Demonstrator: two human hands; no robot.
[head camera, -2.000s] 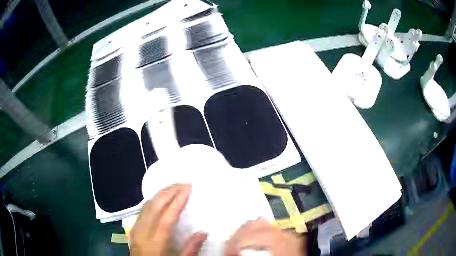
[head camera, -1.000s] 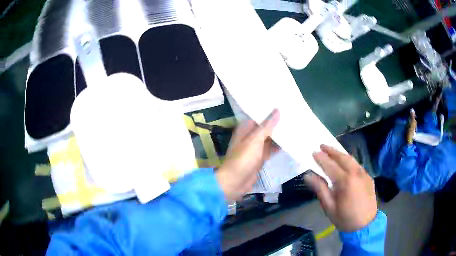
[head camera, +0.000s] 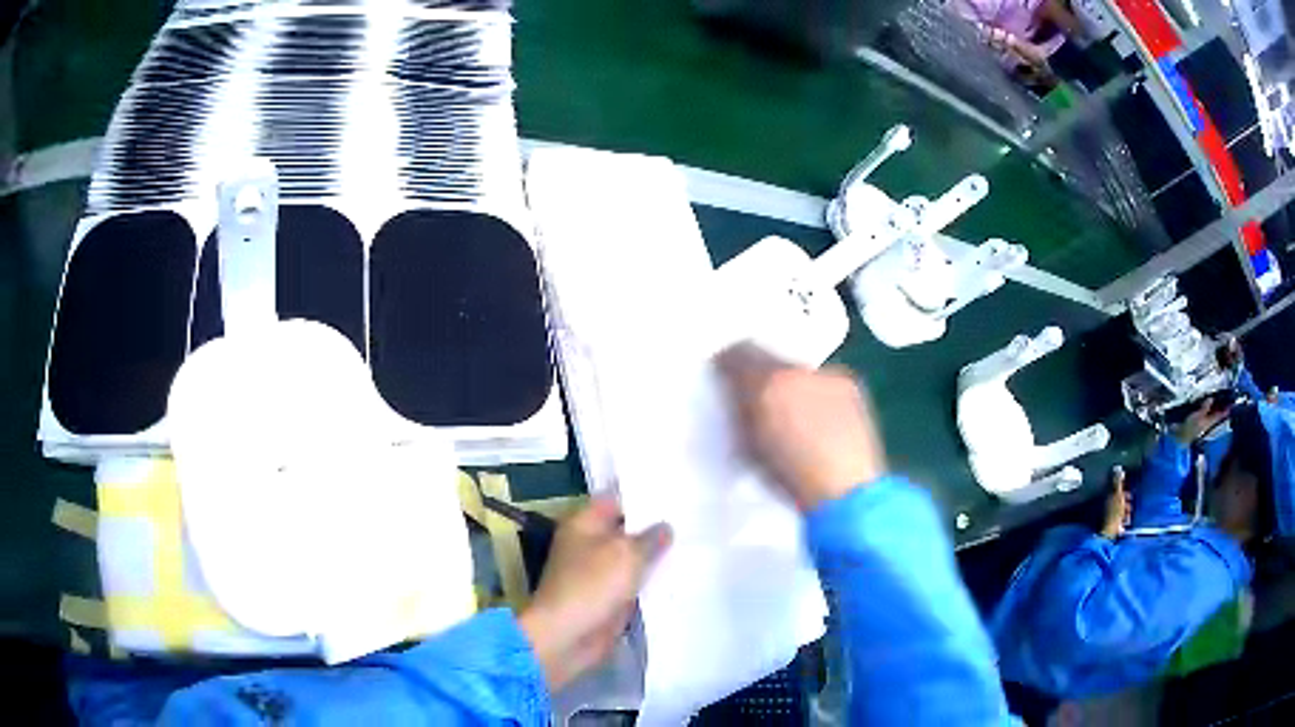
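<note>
A long white sheet (head camera: 632, 270) lies right of the pad stack, its near end creased and hanging over the bench edge. My left hand (head camera: 585, 580) grips its left edge near the front. My right hand (head camera: 807, 426) is blurred above the sheet's right side, fingers curled; whether it holds the sheet is unclear. A glossy white base with arm (head camera: 306, 469) lies on the taped white support block (head camera: 135, 561), its arm pointing away over the middle pad. Black pads (head camera: 457, 320) lie in a row on the pad sheets, with fanned edges behind. Neither hand touches the base.
Several white bases with arms (head camera: 802, 305) stand or lie on the green bench at right; one lies apart (head camera: 998, 426). Yellow tape (head camera: 500, 547) marks the bench beside the block. A person in a blue smock (head camera: 1101, 597) works at far right. Another person in pink is behind.
Both hands have left the base, which now lies on the block, and moved right to the long sheet. My right hand has moved up from its near end, which now droops and creases.
</note>
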